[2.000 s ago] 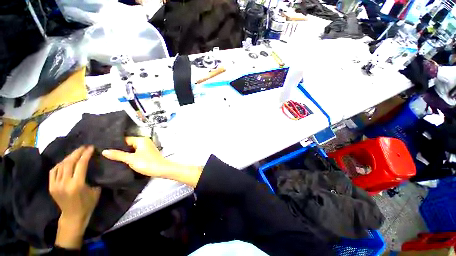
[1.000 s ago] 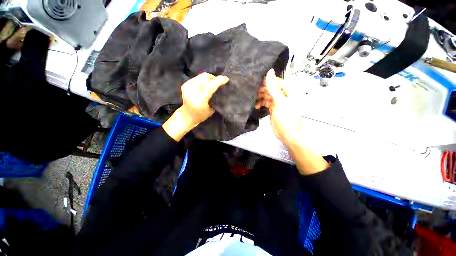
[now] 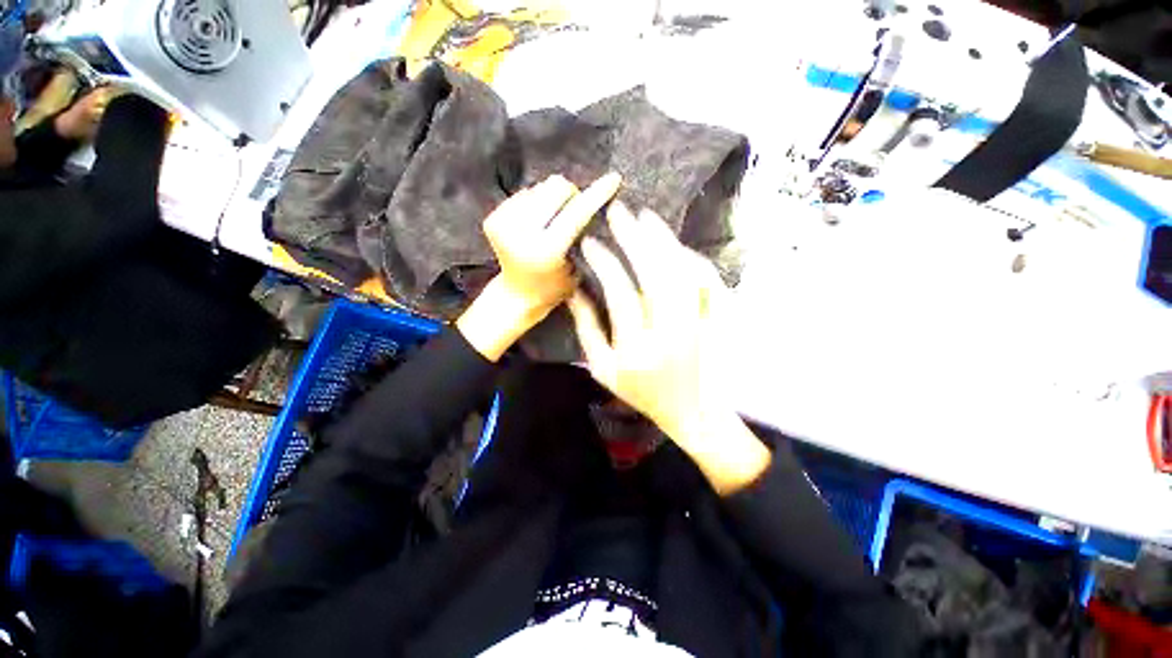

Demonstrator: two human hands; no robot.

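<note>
A dark grey-brown, mottled garment piece (image 3: 443,174) lies bunched on the white machine table (image 3: 887,347), left of the sewing machine's needle area (image 3: 829,186). A round open end of the cloth faces right, towards the needle area. My left hand (image 3: 533,244) grips the cloth near its front edge, thumb pointing right. My right hand (image 3: 649,309) lies on the cloth just right of my left hand, fingers extended and slightly apart. Its fingertips touch the cloth. The part of the cloth under my hands is hidden.
A black strap (image 3: 1028,122) crosses the machine head, with a wooden-handled tool (image 3: 1131,160) beside it. Blue crates with dark cloth stand on the floor at left (image 3: 328,373) and right (image 3: 900,495). A grey motor-like housing (image 3: 212,52) is at upper left. Another person's hand (image 3: 80,113) shows at far left.
The view has swung left and down from the machine to the cloth. My right hand has come out of the cloth's open end and moved left onto its front part, beside my left hand.
</note>
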